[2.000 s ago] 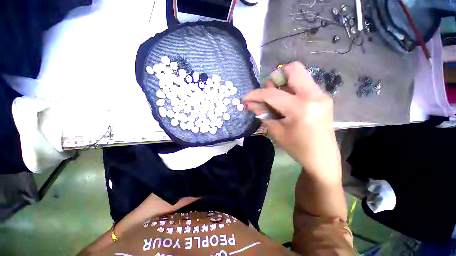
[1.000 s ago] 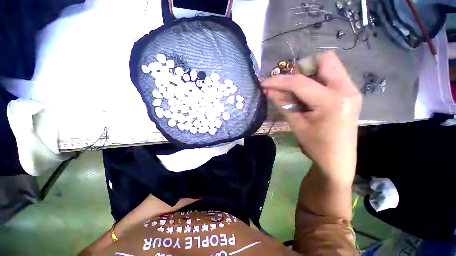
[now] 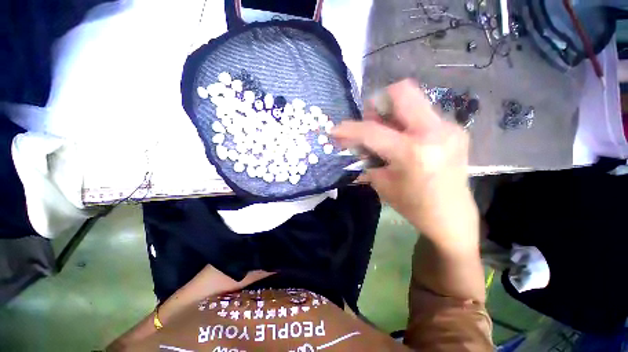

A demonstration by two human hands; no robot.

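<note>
A dark-rimmed mesh button tray (image 3: 296, 55) holds many small white buttons (image 3: 265, 141) and a few dark ones. My right hand (image 3: 413, 155) is blurred. Its fingertips are over the tray's right side, close to the outermost buttons; whether they pinch a button I cannot tell. Silver blades of thread snips (image 3: 354, 163) jut from under the fingers. A black garment (image 3: 186, 237) with a white band (image 3: 275, 215) lies on the lap below the tray. My left hand is hidden at the garment; only the forearm with a gold bracelet shows.
A phone (image 3: 279, 5) lies behind the tray. The grey mat (image 3: 530, 148) bears dark and metal bits, pins and loose thread. A second dark-rimmed tray (image 3: 540, 41) is at the back right. A dark garment pile (image 3: 571, 240) is at right, dark cloth (image 3: 27, 41) at left.
My right hand moved right, off the tray, and is now back left with its fingertips over the tray's right side. The tray shifted slightly. The garment on the lap stayed put.
</note>
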